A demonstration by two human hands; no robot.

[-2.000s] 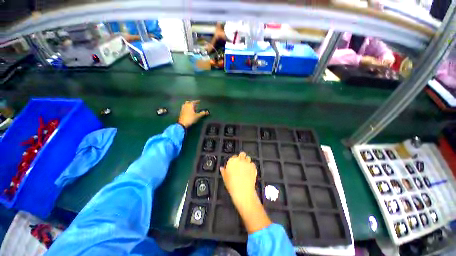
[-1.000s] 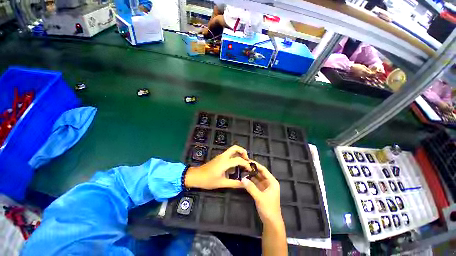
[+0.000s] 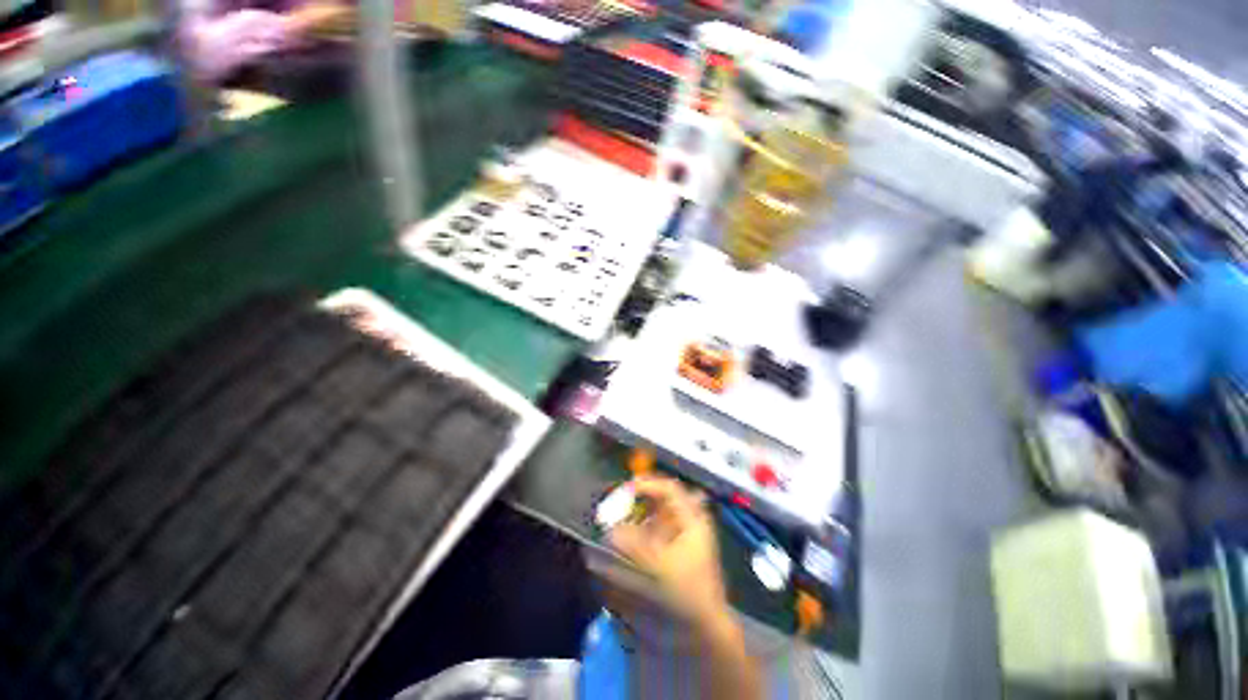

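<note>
The picture is blurred. My right hand (image 3: 671,540) is near the lower middle, in front of the white press base. Its fingers are closed on a small case with a white patch (image 3: 620,507). My left hand is not in view; a piece of blue sleeve (image 3: 606,659) shows at the bottom edge. The black foam tray (image 3: 253,479) fills the lower left, too blurred to read its pockets.
The white press base (image 3: 739,438) carries an orange fixture (image 3: 706,365), a black fixture (image 3: 779,371) and a red button (image 3: 764,475). A brass press head (image 3: 787,178) stands above. A white blister tray (image 3: 554,246) lies left of it. A grey floor lies right.
The view has swung right, from the foam tray towards the press. My right hand has moved away from the tray, and my left hand has left the picture.
</note>
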